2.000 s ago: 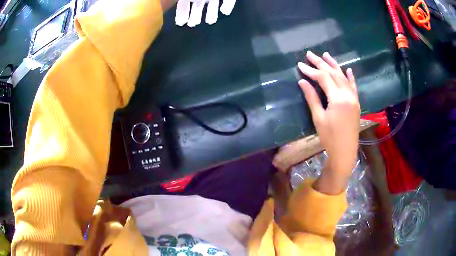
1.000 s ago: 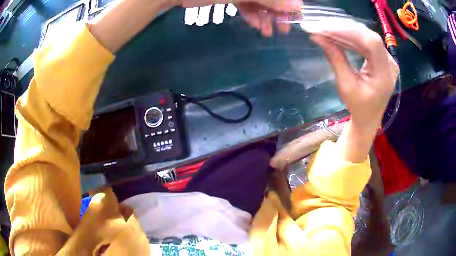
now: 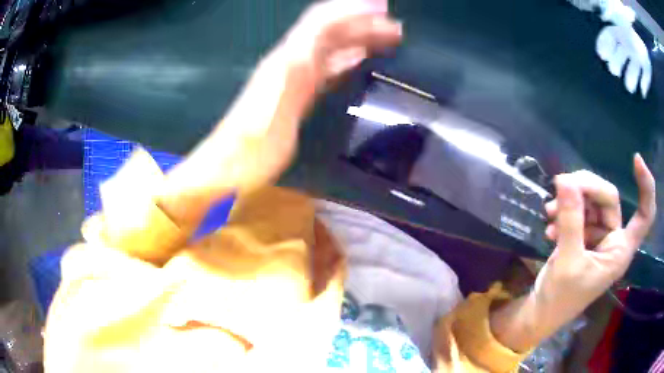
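Observation:
The black video player unit (image 3: 408, 195) lies on the dark green bench top in front of me, its screen to the left and its ringed dial (image 3: 526, 173) to the right. A bright glossy streak crosses screen and dial, apparently a clear film (image 3: 466, 142) over the unit's face. My right hand (image 3: 593, 218) is at the unit's right end, thumb and fingers pinched at the film's edge. My left hand (image 3: 338, 47) is blurred beyond the unit's upper left, fingers bent; whether it holds anything cannot be told.
The dark green bench top (image 3: 182, 73) runs across the view. A white glove (image 3: 625, 51) lies at its far right. A blue plastic crate (image 3: 109, 156) stands below the bench edge at left. Clear crumpled film (image 3: 557, 339) shows at the lower right.
The view has swung left, so unit and glove appear farther right. The clear film, held up between both hands a second ago, now appears over the unit. My left hand has moved apart from my right.

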